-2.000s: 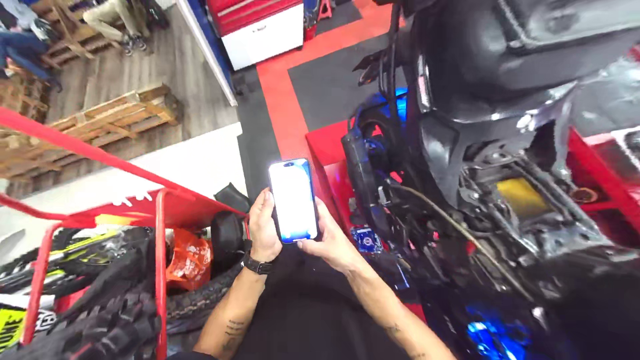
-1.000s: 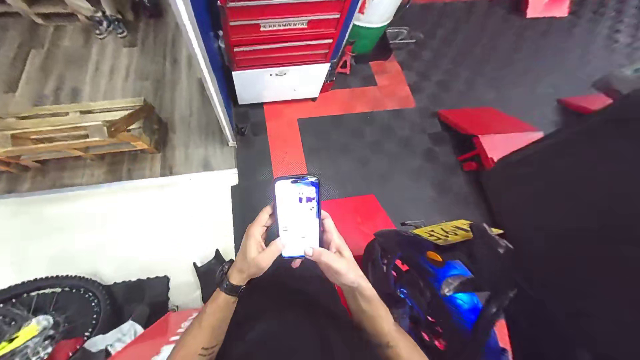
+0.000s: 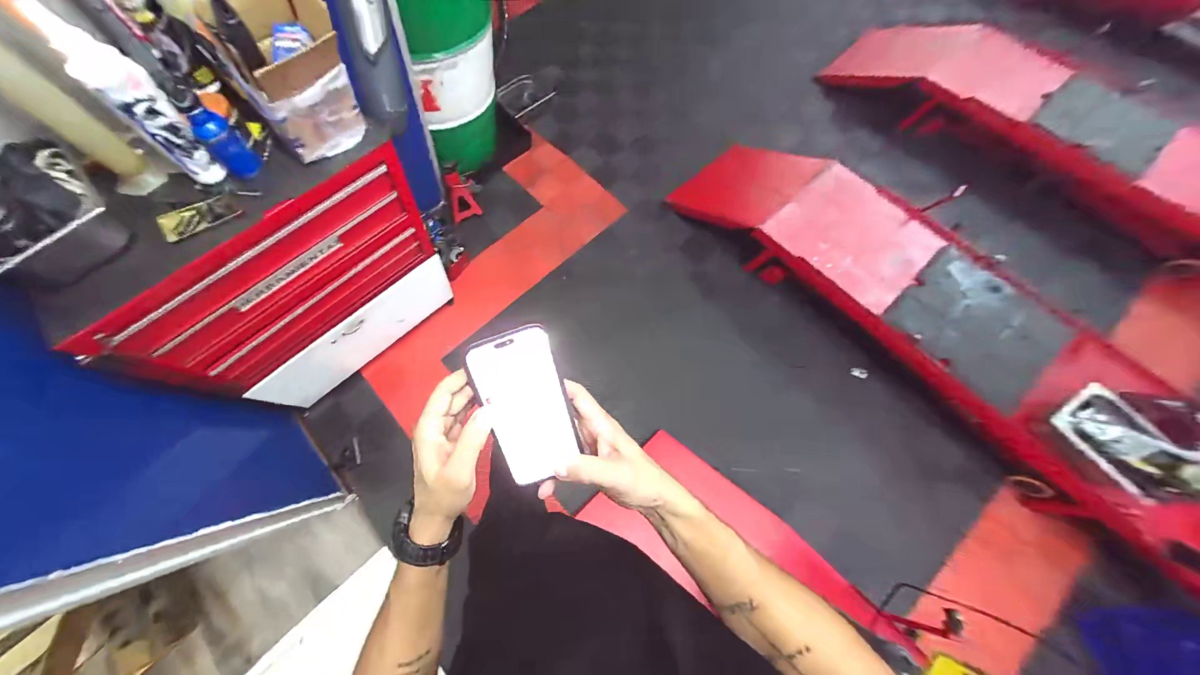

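A smartphone [image 3: 527,403] with a bright, washed-out screen is held upright between my two hands, in the middle of the view. My left hand [image 3: 448,450] wraps its left edge, the thumb lying at the side of the screen; a black watch is on that wrist. At the lower right edge, my right hand [image 3: 609,450] supports the phone, its thumb over the bottom of the screen. What the screen displays is too bright to make out.
A red tool chest [image 3: 281,281] stands at left, with bottles and a cardboard box [image 3: 300,70] on top. Behind it is a green and white drum [image 3: 455,84]. Red motorcycle lift ramps [image 3: 844,225] cross the right side. A red ramp [image 3: 712,506] lies beside my right forearm.
The view has swung strongly, from parked motorcycles to the tool chest and lift ramps. Both hands keep hold of the phone throughout.
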